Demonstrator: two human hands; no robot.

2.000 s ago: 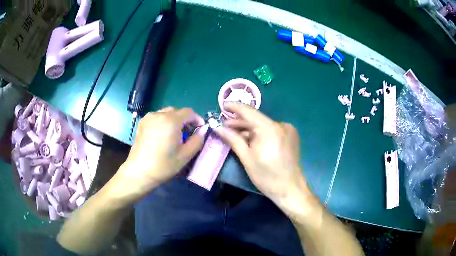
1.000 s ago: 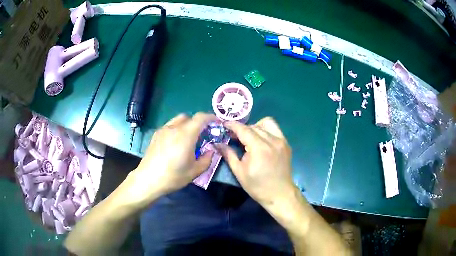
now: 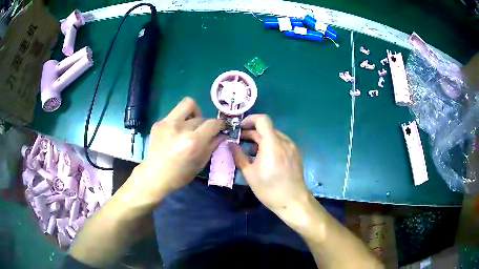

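A pink housing half [image 3: 222,167] lies in front of me, its round spoked head [image 3: 233,92] away from me and its handle toward me. A small dark control board [image 3: 231,129] sits at the handle's neck, between my fingertips. My left hand [image 3: 181,149] is at the left side of the neck, its fingertips on the board's edge. My right hand [image 3: 272,163] is at the right side, fingers bent against the board and neck. The fingertips hide part of the board and of the handle. No blue cell shows at the hands.
A black electric screwdriver [image 3: 143,79] lies at left. Pink housings [image 3: 68,71], a cardboard box [image 3: 29,52] and a bin heap [image 3: 60,184] are further left. A green board [image 3: 256,66], blue cells [image 3: 302,32], small pink bits [image 3: 367,65], handle covers [image 3: 415,152] and a plastic bag [image 3: 441,115] lie beyond or right.
The housing has turned so its handle points more straight toward me. The board at the neck is more exposed, and the blue piece by my left fingers no longer shows. The whole view has shifted.
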